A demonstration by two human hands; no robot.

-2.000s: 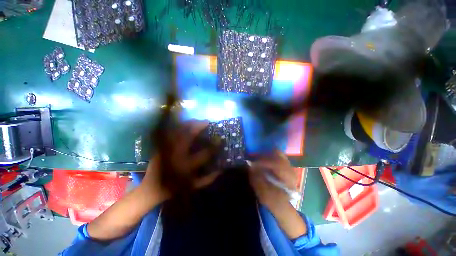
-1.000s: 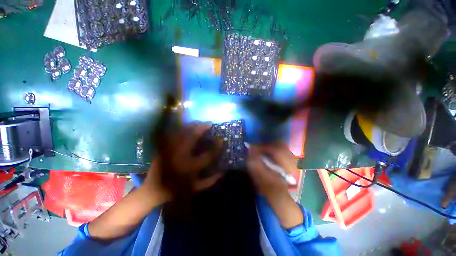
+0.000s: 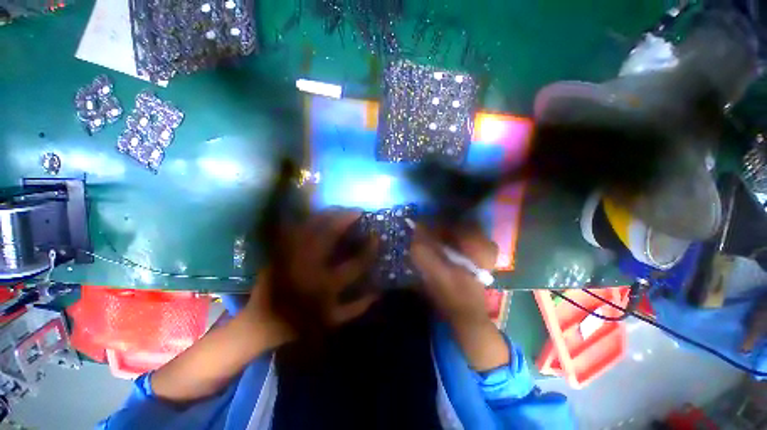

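A PCB panel, dark with small silver spots, is held low at the bench's front edge. My left hand grips its left side, partly hidden by a dark blur near the lens. My right hand is at its right side and holds a white marker pen. The pen's tip end points toward the panel; whether it touches cannot be told. Another PCB panel lies above, over the top edge of the glaring blue-white work mat.
Upper left lie a large PCB panel, white paper and small board pieces. A solder wire spool stands left. A grey funnel-like hood and a white-yellow roll are right. Red bins sit below the bench edge.
My right hand has moved slightly up and in over the held panel's right side, and the pen with it. My left hand keeps its grip. The bench view has shifted slightly.
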